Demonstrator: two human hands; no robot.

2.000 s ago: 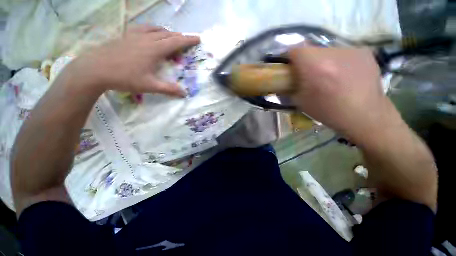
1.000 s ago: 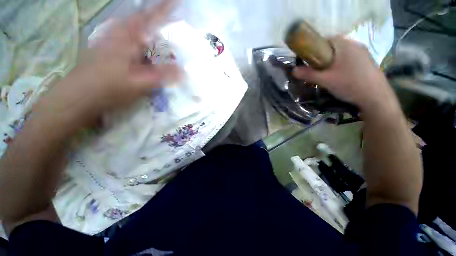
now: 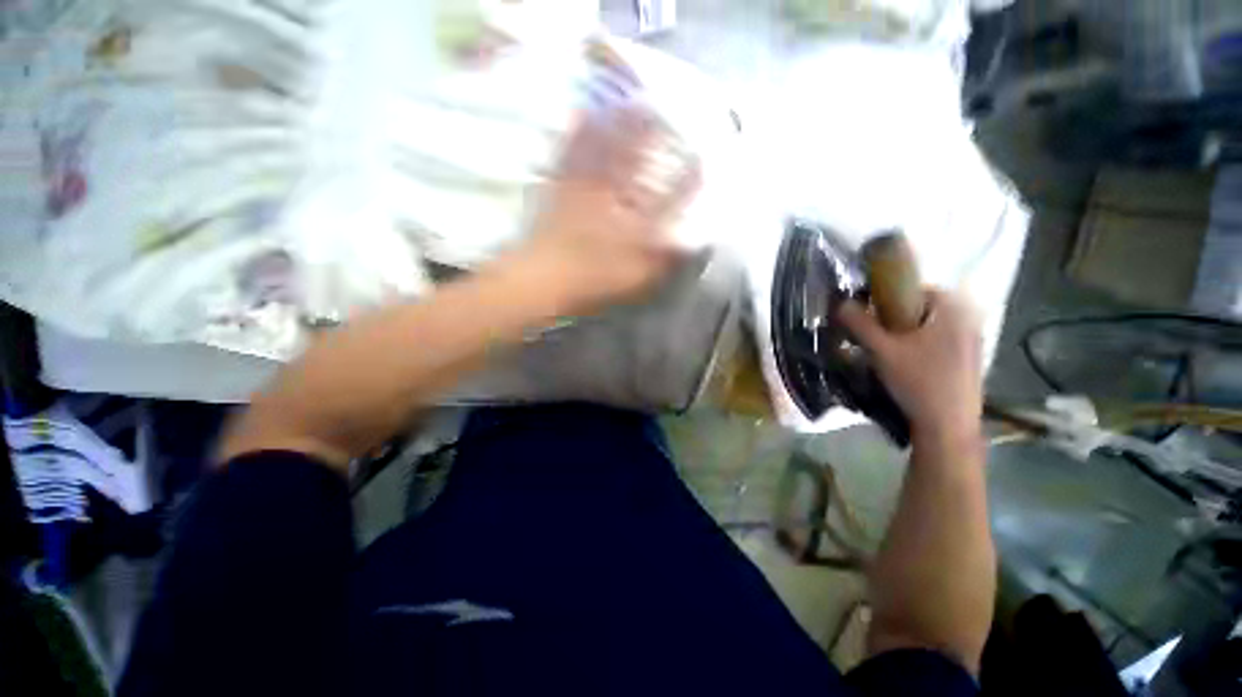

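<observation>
The steam iron, dark and shiny with a tan wooden handle, is at the right end of the table on white cloth. My right hand is closed on it at the handle. The white floral garment lies over the table to the left, bunched and blurred. My left hand is on or just above the garment's right part. It is blurred, and whether its fingers grip the cloth cannot be told.
White cloth hangs at the table's right end. A grey padded edge faces my body. Cables and a hose run right from the iron. A brown box stands at the right. Striped black-and-white cloth is low at the left.
The view has turned to the right. The iron has moved back from beside the garment to the table's right end. My left hand has moved right across the garment, whose cloth now lies more bunched.
</observation>
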